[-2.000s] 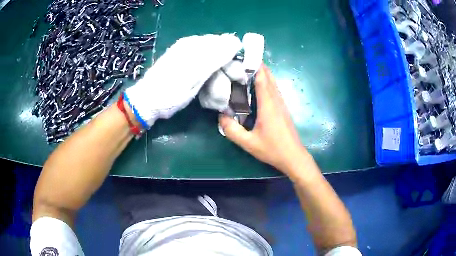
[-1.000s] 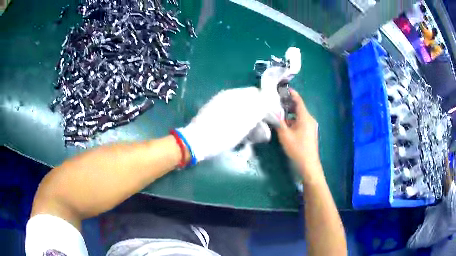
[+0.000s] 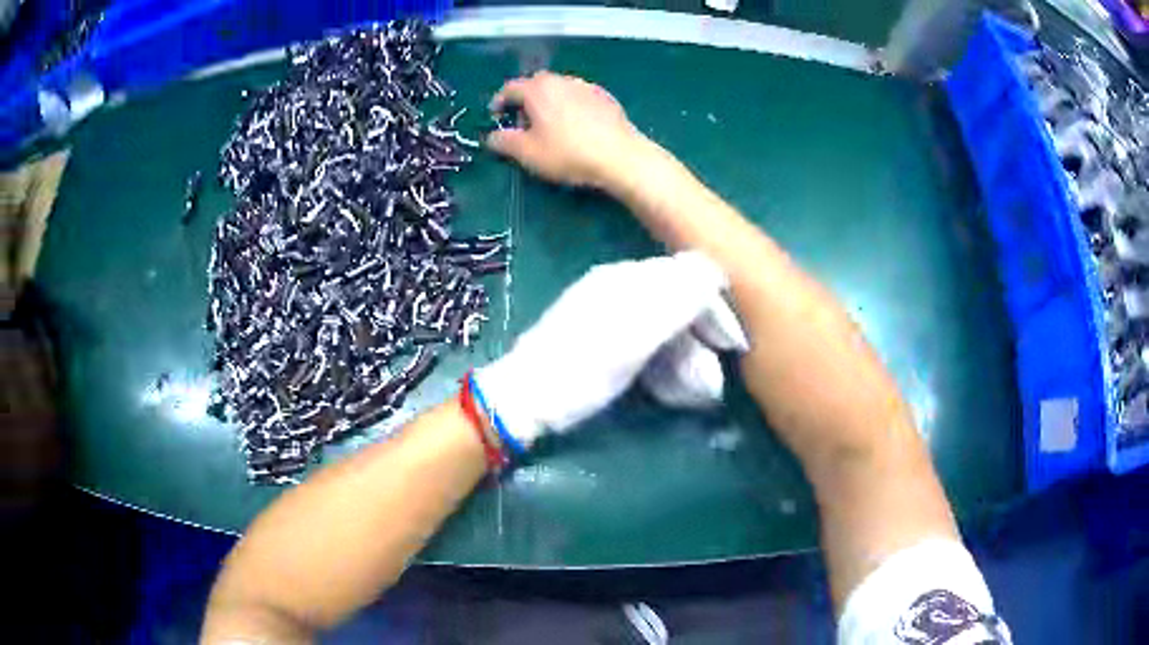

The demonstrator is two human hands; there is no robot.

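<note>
My left hand (image 3: pixel 617 340), in a white knitted glove with a blue-and-red cuff band, is over the middle of the green tabletop with its fingers curled. No white housing can be made out in it; white glove and white part would blend. My bare right hand (image 3: pixel 554 126) is at the upper right edge of the heap of dark-and-silver insert parts (image 3: pixel 340 265). Its thumb and fingertips are curled around a small dark spot; whether that is a part or shadow is unclear. The right forearm passes just beyond the gloved fingertips.
A blue crate (image 3: pixel 1027 277) of white and grey housings stands at the right. Another blue crate (image 3: pixel 189 51) is at the upper left. A pale strip (image 3: pixel 668 25) edges the far side of the green table (image 3: pixel 630 504). One loose dark part (image 3: pixel 192 199) lies left of the heap.
My right hand has left the gloved hand and moved up and left to the heap. The white housing seen between the hands is no longer distinguishable. The view has shifted too.
</note>
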